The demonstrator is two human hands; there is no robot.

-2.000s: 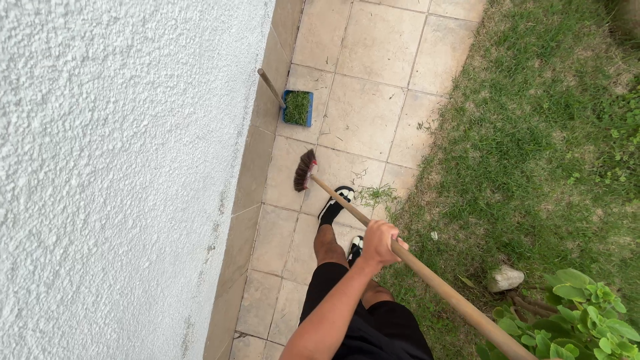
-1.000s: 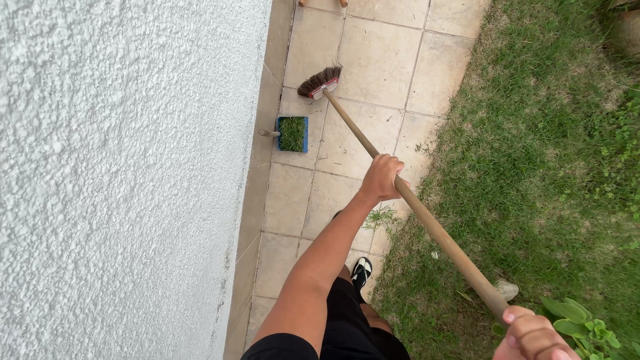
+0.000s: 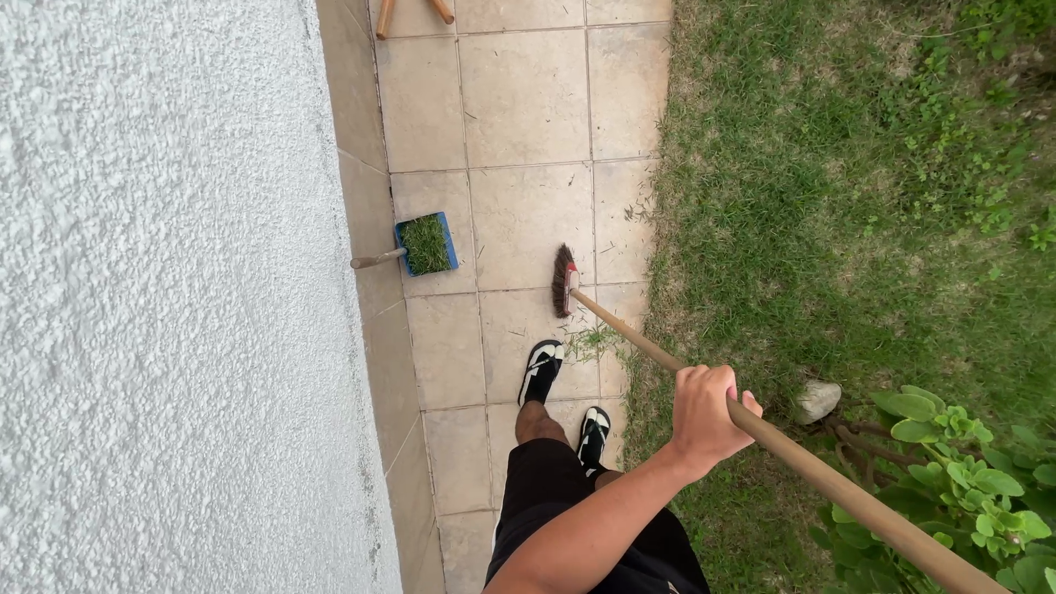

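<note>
My left hand (image 3: 711, 417) is closed around the wooden handle of a broom (image 3: 631, 334), which runs from the walkway to the lower right edge. The broom's head, with dark brown bristles (image 3: 562, 280), rests on the tiles just ahead of my feet. Loose grass clippings (image 3: 596, 340) lie beside and below it, close to the lawn's edge. Farther left, a blue dustpan (image 3: 451, 241) holds a heap of cut grass (image 3: 426, 245); its handle (image 3: 378, 259) points toward the wall. My right hand is out of view.
A rough white wall (image 3: 181, 289) with a tiled base (image 3: 371, 322) borders the tiled walkway (image 3: 528, 99) on the left. Lawn (image 3: 767, 206) lies to the right, with a stone (image 3: 819, 401) and a leafy plant (image 3: 949, 487). Two wooden pole ends (image 3: 412, 18) show at the top.
The broom head has moved from beyond the dustpan back toward my feet and to the right of the dustpan. My right hand, on the handle one second ago, has left the view.
</note>
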